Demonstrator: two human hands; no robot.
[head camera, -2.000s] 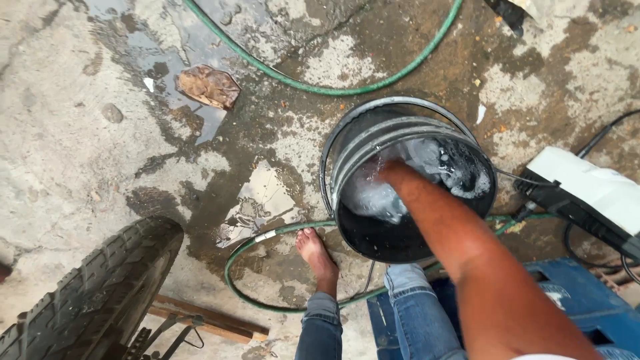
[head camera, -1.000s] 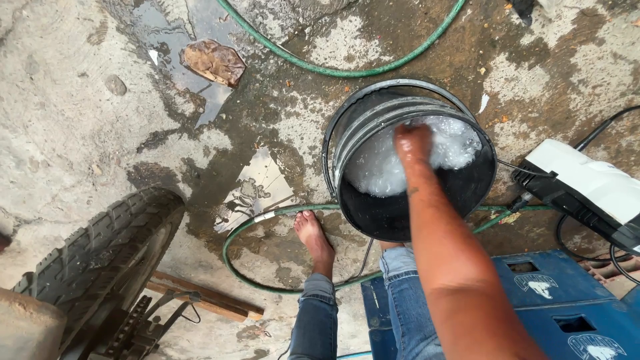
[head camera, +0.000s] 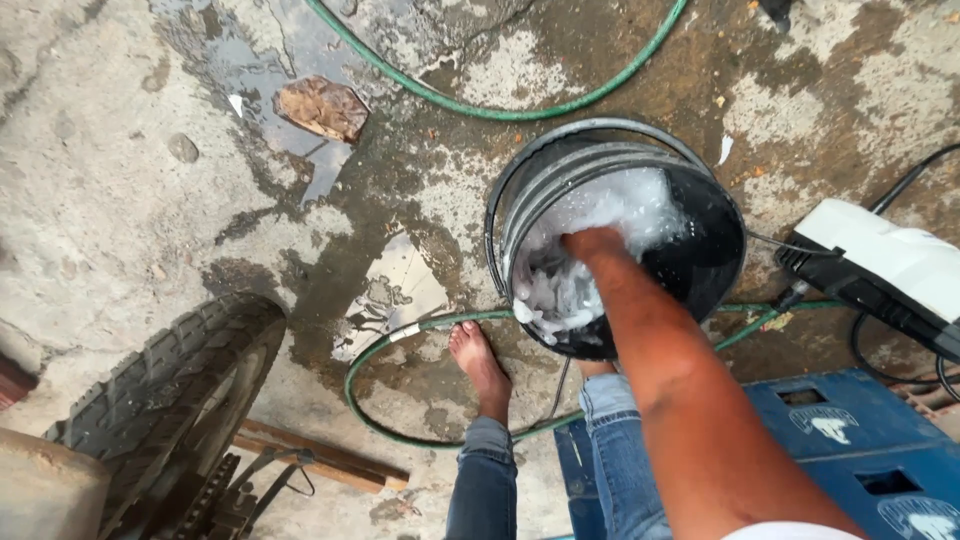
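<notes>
My right hand (head camera: 596, 244) reaches down into a black plastic bucket (head camera: 517, 217). Its fingers are hidden in white suds and churned water (head camera: 637, 199), so what they touch does not show. The forearm comes in from the lower right, over the bucket's near rim. The bucket's mouth faces up toward the camera, and its handle lies around the far left side. My left hand is out of the picture.
A green hose (head camera: 525, 114) curves beyond the bucket and loops around my bare foot (head camera: 480, 360). At right are a white and black machine (head camera: 885, 255) with cables and blue plastic crates (head camera: 810, 450). A motorcycle tyre (head camera: 165, 375) stands lower left; a crumpled brown wrapper (head camera: 322, 109) lies upper left.
My right hand has moved about within the bucket; one second ago its back showed above the suds, and now its fingers are deeper in them. The suds have shifted and swirled.
</notes>
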